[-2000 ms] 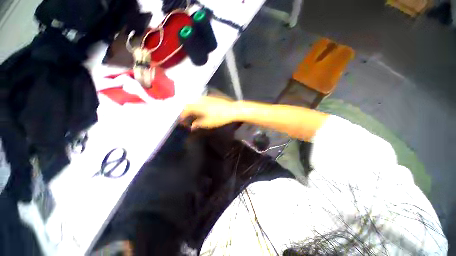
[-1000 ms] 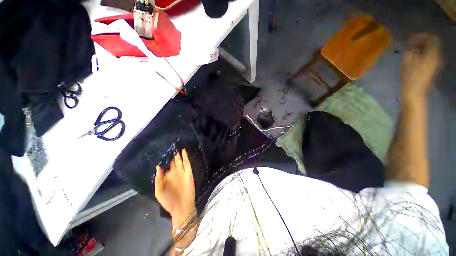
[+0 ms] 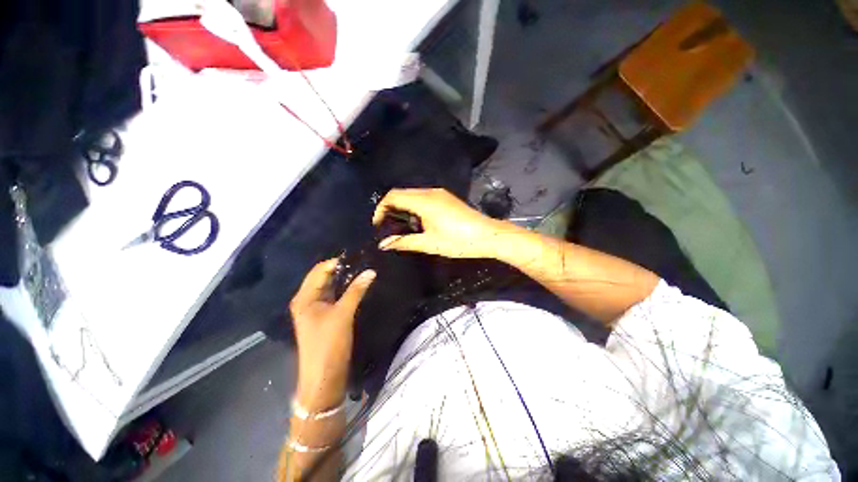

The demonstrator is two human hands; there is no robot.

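The black garment point(image 3: 405, 306) lies bunched over my lap against the table edge. My left hand point(image 3: 325, 303), with bracelets at the wrist, pinches its dark edge, where small beads of the trim point(image 3: 343, 268) glint between thumb and fingers. My right hand point(image 3: 419, 221) is just above and to the right, with fingers and thumb curled round a dark fold of the cloth. The hands are a short way apart. A red cord point(image 3: 325, 127) runs from the table to the garment. No needle or thread can be made out at the fingertips.
Black scissors point(image 3: 183, 221) and a second pair point(image 3: 103, 158) lie on the white table point(image 3: 179, 297). A red box point(image 3: 306, 38) stands farther back, dark cloth point(image 3: 66, 85) lies at the left. A wooden stool point(image 3: 687, 66) stands on the floor at the right.
My right hand has come in from the far right, where it was raised, to the garment. My left hand has turned from lying over the cloth to pinching its edge.
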